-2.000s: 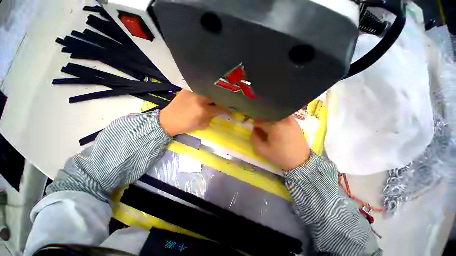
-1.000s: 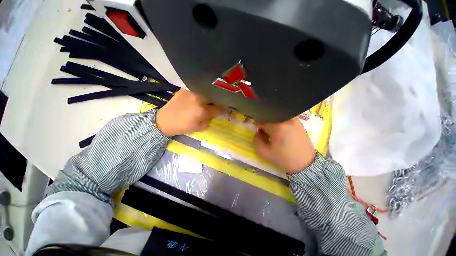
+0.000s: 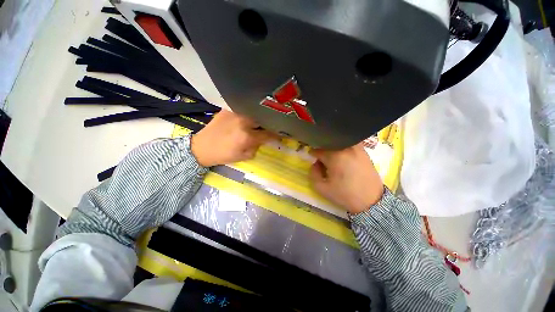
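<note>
The dark grey sewing machine head (image 3: 316, 67) with a red three-diamond badge hangs over the work area. My left hand (image 3: 226, 139) is at its lower left edge, fingers pointing in under it. My right hand (image 3: 348, 177) is at its lower right edge, fingers curled, fingertips partly under the head. What the fingertips hold, if anything, is hidden or too small to tell. Black straps (image 3: 131, 100) lie fanned out left of the machine, with a small silver ring (image 3: 177, 97) among them. More black straps (image 3: 243, 268) lie near my lap on clear plastic sheet (image 3: 286, 234).
Yellow tape (image 3: 292, 213) bands the work surface. A large white bag or cloth (image 3: 468, 134) lies right of the head. Red cord (image 3: 429, 234) and a small red tool (image 3: 451, 263) lie by my right sleeve. Silvery hardware in clear plastic (image 3: 496, 228) is at far right.
The view has shifted slightly, so the machine head and the white bag sit a little differently in the picture. Both hands stay in nearly the same place under the head.
</note>
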